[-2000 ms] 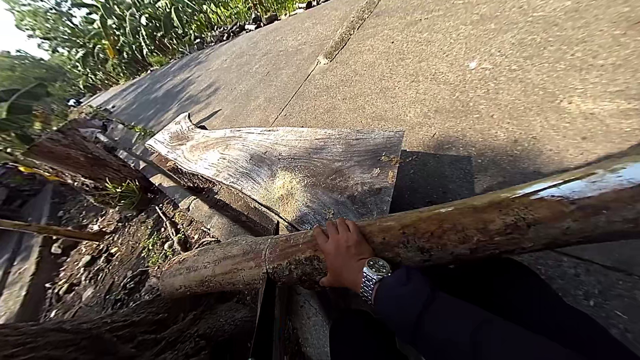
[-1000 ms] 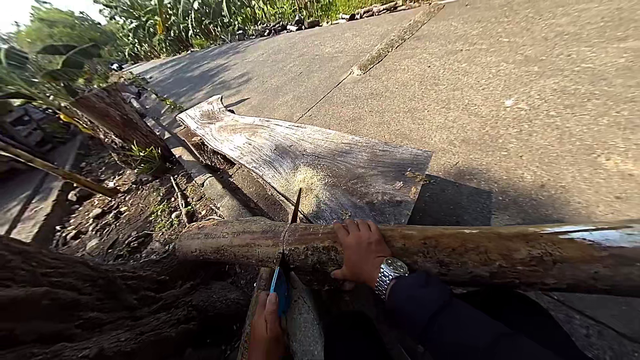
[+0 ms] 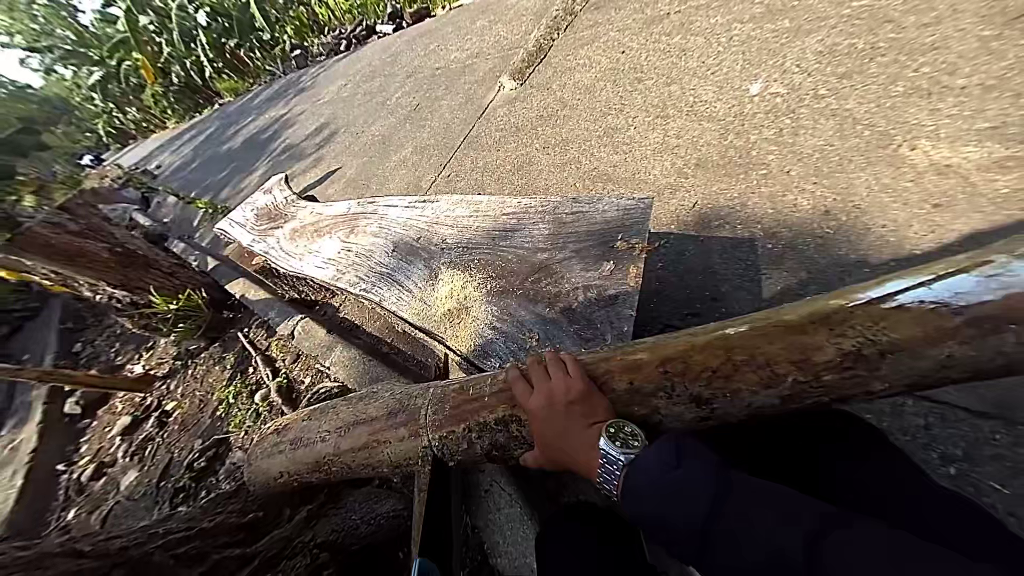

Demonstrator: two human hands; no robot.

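Note:
A long, smooth-barked log (image 3: 760,368) slants across the view from lower left to the right edge. My right hand (image 3: 564,416), with a metal watch on its wrist, grips it from above, just right of a narrow cut. A saw blade (image 3: 420,512) shows below the cut, and a dark tip stands just above the log. Part of the saw's blue handle (image 3: 424,567) shows at the bottom edge. My left hand is out of view. Behind the log lies a weathered wooden slab (image 3: 552,240) with a pile of sawdust (image 3: 456,308) on it.
A concrete pavement (image 3: 720,120) spans the back and right. A concrete curb (image 3: 336,352) runs along rocky soil at the left. A cut stump or trunk (image 3: 112,248) and a thin pole (image 3: 80,378) are at the far left, with leafy plants beyond.
A second ago my left hand was visible on the blue saw handle below the log; now it is out of view and the handle is lower. My right hand stays on the log.

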